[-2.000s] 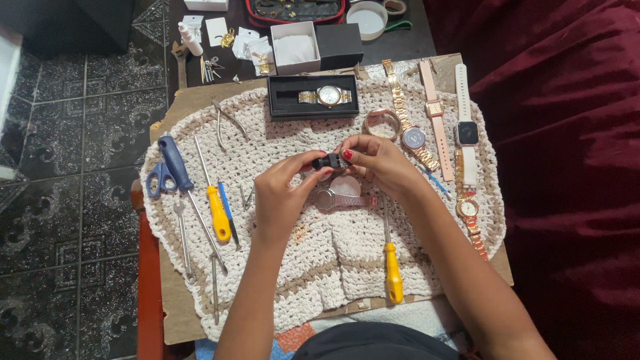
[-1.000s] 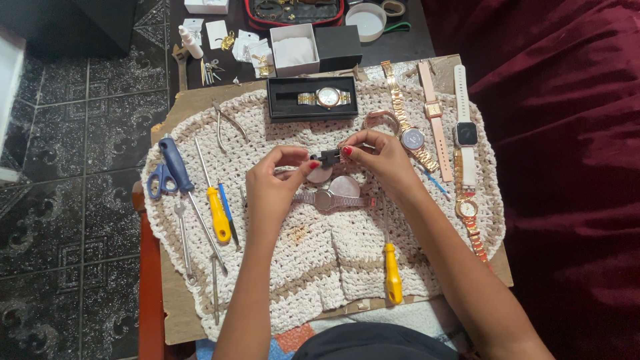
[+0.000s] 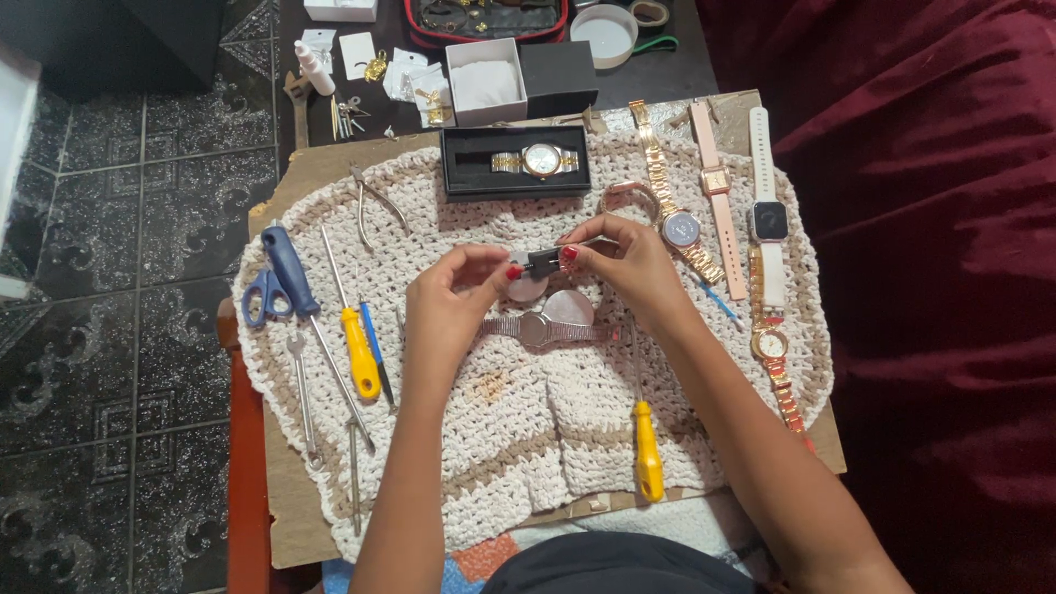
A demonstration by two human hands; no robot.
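Note:
A small black tool, its exact kind unclear, is held up between both hands over a cream crocheted mat. My left hand pinches its left end with thumb and finger, and my right hand grips its right end. Just below lie a silver wristwatch with a metal band and two round pale discs, one touching the watch, the other partly behind the black tool. A yellow-handled screwdriver lies below my right hand.
On the left are blue scissors, a blue-handled screwdriver, another yellow-handled screwdriver, a wrench and pliers. A boxed watch sits at the back. Several watches, including a white-strapped smartwatch, lie right. Small boxes stand beyond.
Both hands stay over the same part of the mat, still holding the black tool, whose angle has shifted a little. The silver watch, partly covered two seconds ago, shows more fully now.

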